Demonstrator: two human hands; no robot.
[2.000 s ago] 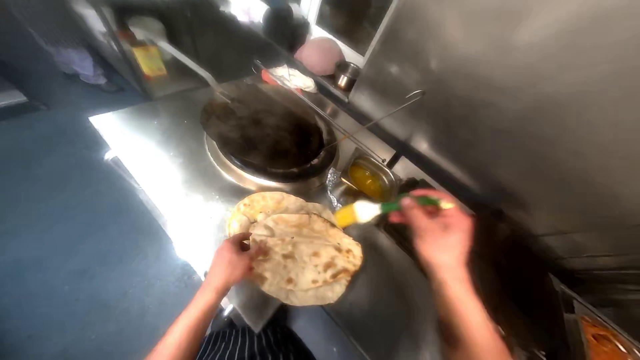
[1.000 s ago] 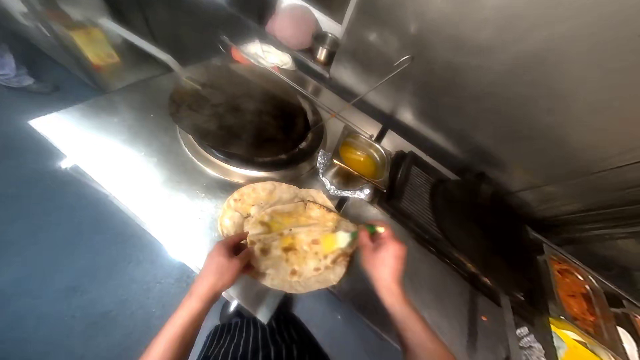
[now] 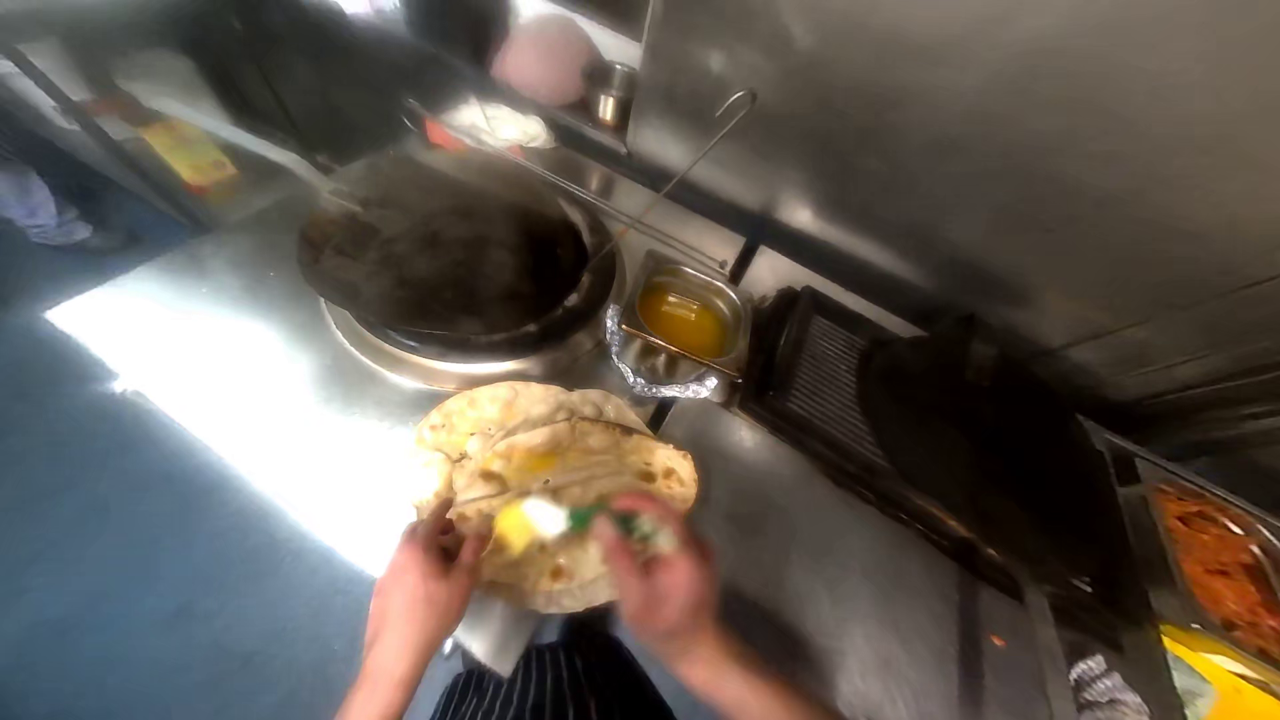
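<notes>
Round browned flatbreads overlap at the counter's front edge. My left hand grips their lower left edge between thumb and fingers. In my right hand is a pastry brush with a green handle and yellow bristles, its head over the top bread. Butter-yellow patches show on that bread. Behind it, a square metal container holds yellow liquid, with crumpled foil around its near side. A dark round lid or pan covers a round opening with a metal rim, back left.
Long metal rods, one hooked, lie behind the round opening. A ridged black grill plate and a dark round pan stand to the right. Orange-red food fills a tray at far right. A person's leg shows at far left.
The brush in my right hand has moved from beside the breads onto and across the top one, where yellow patches now show. My left hand stays at the bread's left edge.
</notes>
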